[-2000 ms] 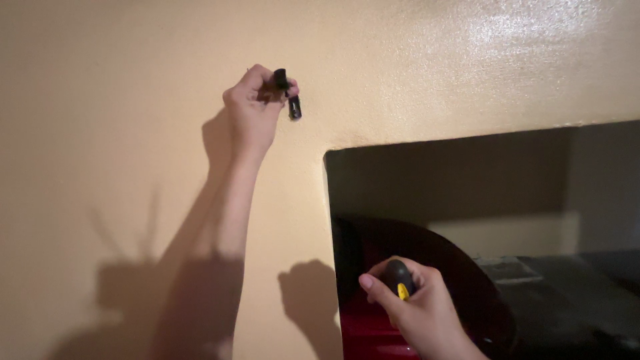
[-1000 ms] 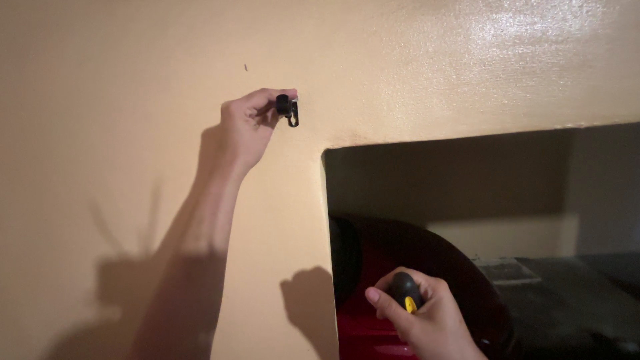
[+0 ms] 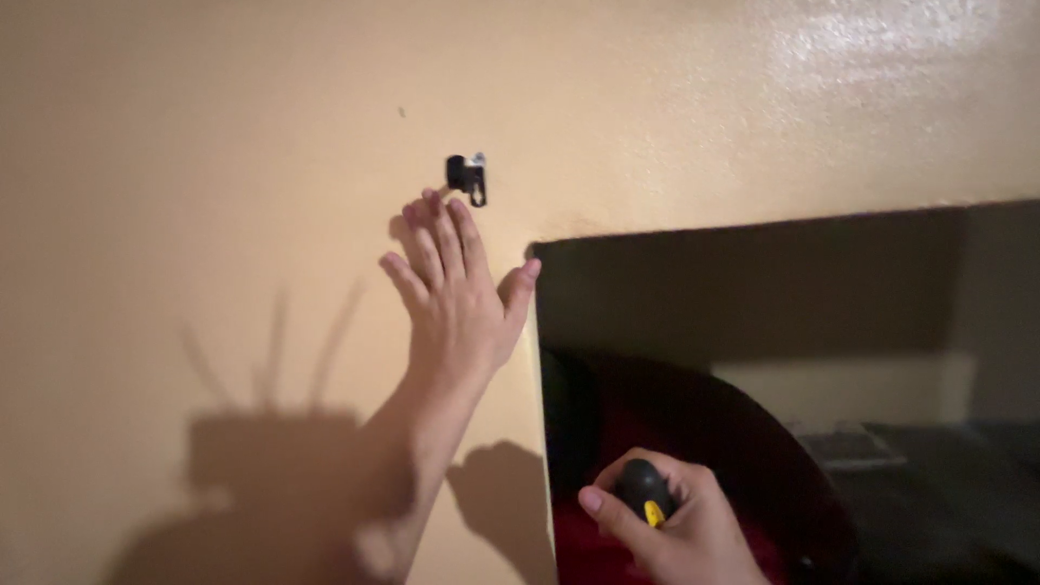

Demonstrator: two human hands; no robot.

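Note:
A small black bracket (image 3: 466,177) with a slotted lower end and a bit of bright metal at its top is on the painted wall (image 3: 715,130). Just below it my left hand (image 3: 455,284) lies spread against the wall, fingertips close under the bracket and holding nothing. Lower right, in front of the wall opening, my right hand (image 3: 674,512) is closed around a black and yellow handle (image 3: 642,487), which looks like a screwdriver's. The rest of that tool is hidden by the hand.
A rectangular opening in the wall has its top edge and left edge (image 3: 540,390) beside my left thumb. Through it show a dark red rounded object (image 3: 731,431) and a grey surface (image 3: 934,487). A small mark (image 3: 401,111) is on the wall, up and left of the bracket.
My left hand held the black bracket at the wall in both earlier frames; it has let go and moved down, fingers spread. The bracket stays on the wall. My right hand still grips the handle.

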